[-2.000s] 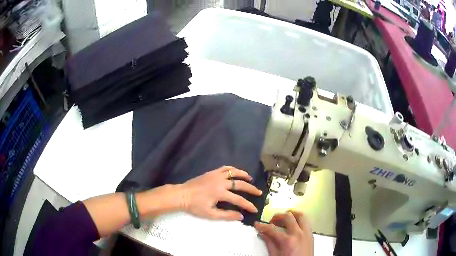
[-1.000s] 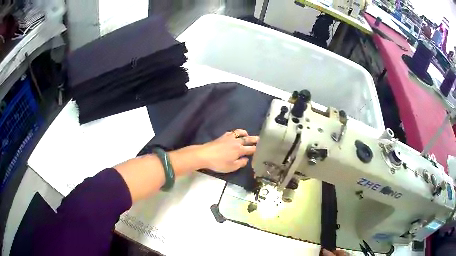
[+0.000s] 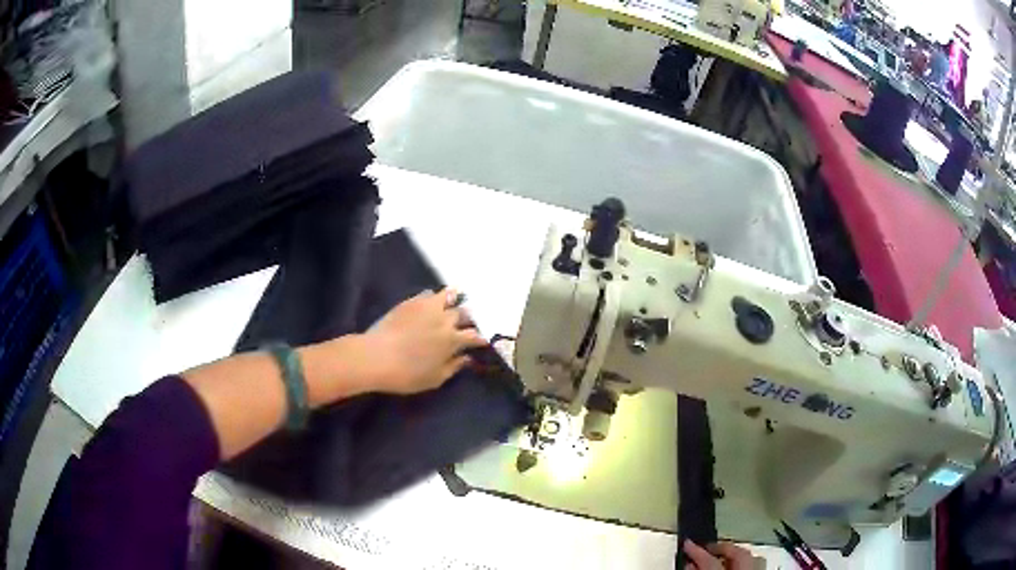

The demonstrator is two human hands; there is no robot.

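Observation:
A dark fabric panel [image 3: 379, 445] lies on the white table left of the needle, partly folded and blurred. My left hand [image 3: 423, 343] lies flat on the panel, fingers towards the machine. My right hand [image 3: 722, 556] is at the bottom edge, mostly cut off, its fingers at the lower end of a narrow black strip [image 3: 694, 468] that lies on the bed. The cream sewing machine [image 3: 713, 345] stands at right, its lamp lighting the presser foot [image 3: 549, 425]. The panel's right corner is close beside the foot.
A thick stack of dark panels [image 3: 245, 167] stands at the far left of the table. A large translucent bin [image 3: 602, 145] is behind the table. Red-handled snips [image 3: 798, 546] lie at lower right. Thread cones [image 3: 888, 125] stand on the red surface [image 3: 880, 239].
The panel has moved left and towards me, away from under the machine head, and is now folded. My left hand has moved left with it. My right hand has moved to the strip's lower end.

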